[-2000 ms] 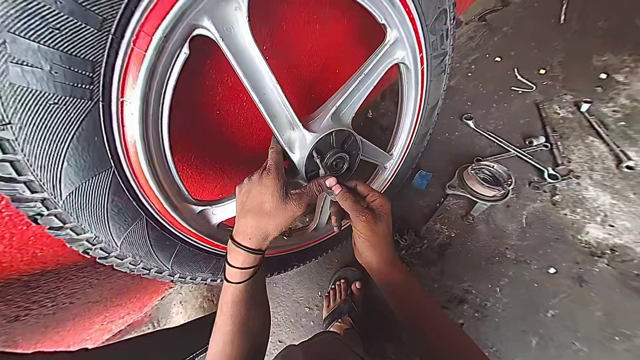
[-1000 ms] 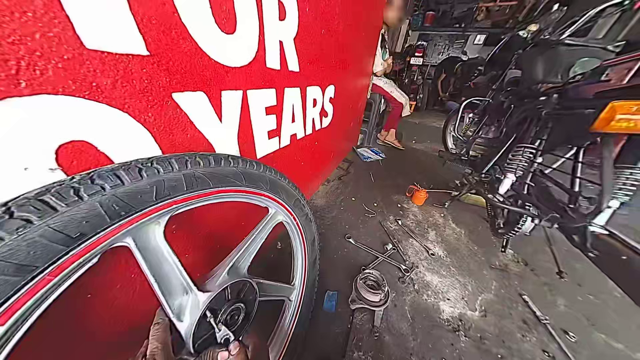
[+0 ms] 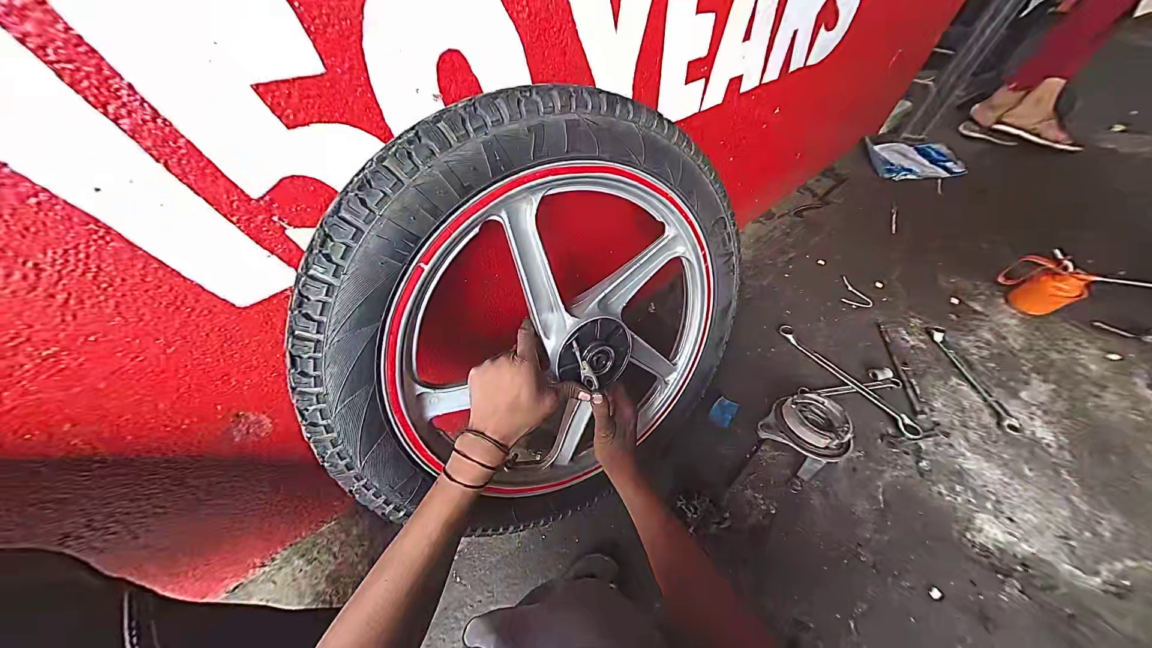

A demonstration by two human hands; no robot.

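A motorcycle wheel with a black treaded tyre (image 3: 360, 405) and a silver spoked alloy rim (image 3: 531, 261) leans against a red painted wall. At its middle is a dark round hub (image 3: 615, 346), with a small metal lever part (image 3: 587, 371) lying across its face. My left hand (image 3: 515, 393), with dark bands at the wrist, is at the hub's lower left, its thumb reaching to the lever's lower end. My right hand (image 3: 616, 425) is just below the hub, its fingertips meeting the left thumb at that same end. Whether either hand grips the lever is too small to tell.
On the floor at right lie a round metal part (image 3: 814, 425), several wrenches (image 3: 975, 382), a bent wire (image 3: 855, 292) and an orange container (image 3: 1047, 290). A blue-and-white packet (image 3: 915, 160) is near the wall. A person's sandalled feet (image 3: 1035, 115) stand at upper right.
The view swung up towards the workshop and back down to the wheel. Both hands stay at the hub, and no other plain change shows.
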